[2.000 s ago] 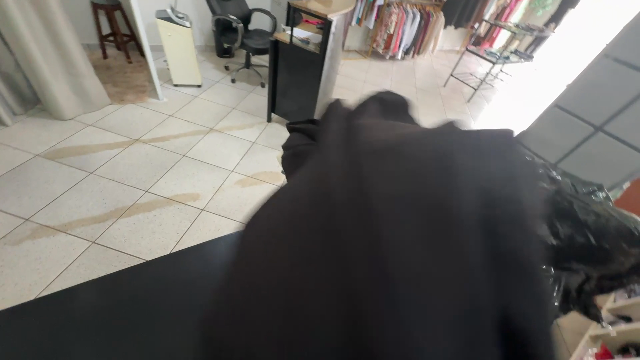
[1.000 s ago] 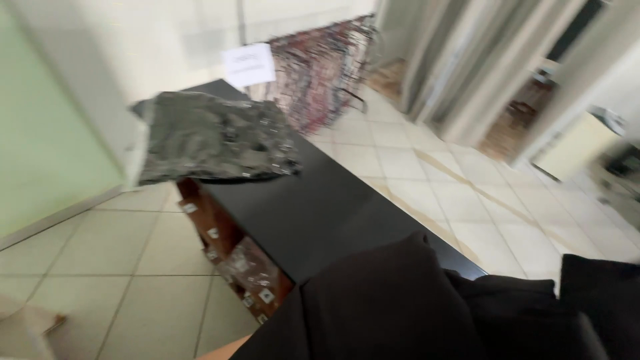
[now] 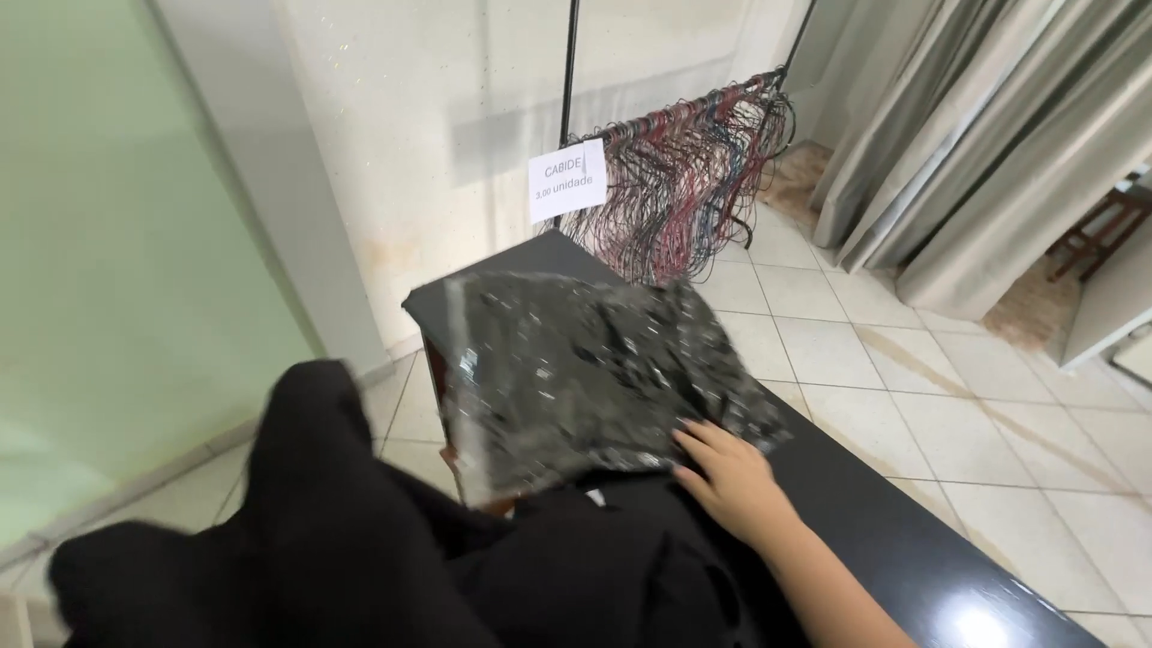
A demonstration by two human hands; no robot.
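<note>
My right hand (image 3: 733, 481) rests with fingers spread at the near right edge of a clear plastic bag (image 3: 576, 378) that has dark cloth inside. The bag lies on the far end of a black counter (image 3: 864, 504). A black garment (image 3: 558, 567) covers the near part of the counter, and its bunched folds rise at the lower left. My left hand is not visible; the black cloth may hide it.
Beyond the counter, many wire hangers (image 3: 684, 180) hang on a rack with a white paper sign (image 3: 569, 180). Grey curtains (image 3: 954, 153) hang at the right above the tiled floor (image 3: 864, 423). A pale green wall (image 3: 126, 270) stands at the left.
The view has swung over to the bagged cloth and the hanger rack. My right hand now shows at the bag, and the black garment has shifted left in view.
</note>
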